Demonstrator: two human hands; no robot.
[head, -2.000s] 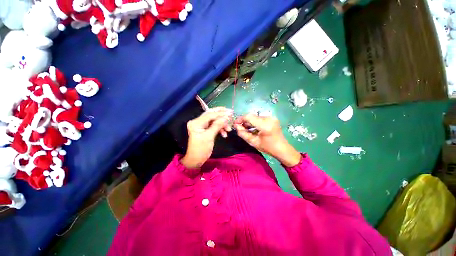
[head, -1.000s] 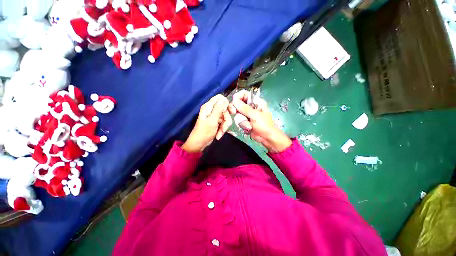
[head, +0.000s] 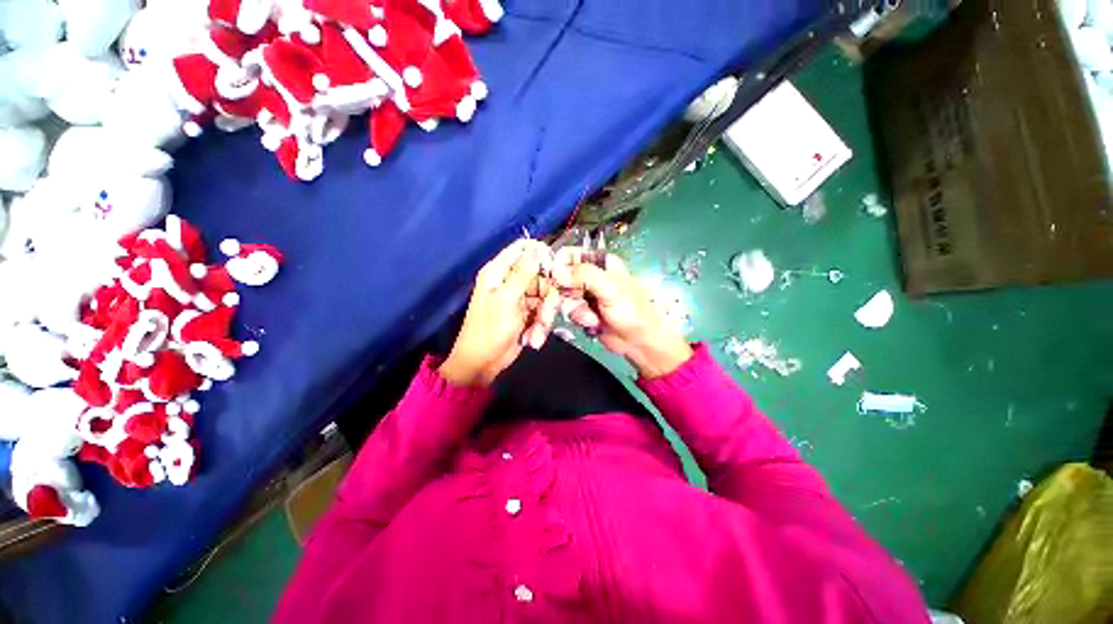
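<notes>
My left hand point(head: 498, 315) and my right hand point(head: 625, 315) are bare and meet at the fingertips above my lap. A fine red thread point(head: 575, 215) runs up from between the fingertips toward the table edge. A thin glint, perhaps a needle point(head: 527, 232), sticks up at my left fingertips. A small metal tool point(head: 594, 245), perhaps snips, shows in my right fingers. What else is pinched between the fingertips is too small to tell.
Red and white Santa hats lie in a nearer pile point(head: 149, 335) and a farther pile point(head: 336, 67) on the blue cloth point(head: 366, 232). White plush toys point(head: 104, 201) are heaped at left. A white box point(head: 787, 144), a cardboard box point(head: 995, 159) and a yellow bag point(head: 1044, 555) stand right.
The stretch of red thread above the hands looks shorter than two seconds ago. The fingertips have drawn closer together, and the view has shifted slightly.
</notes>
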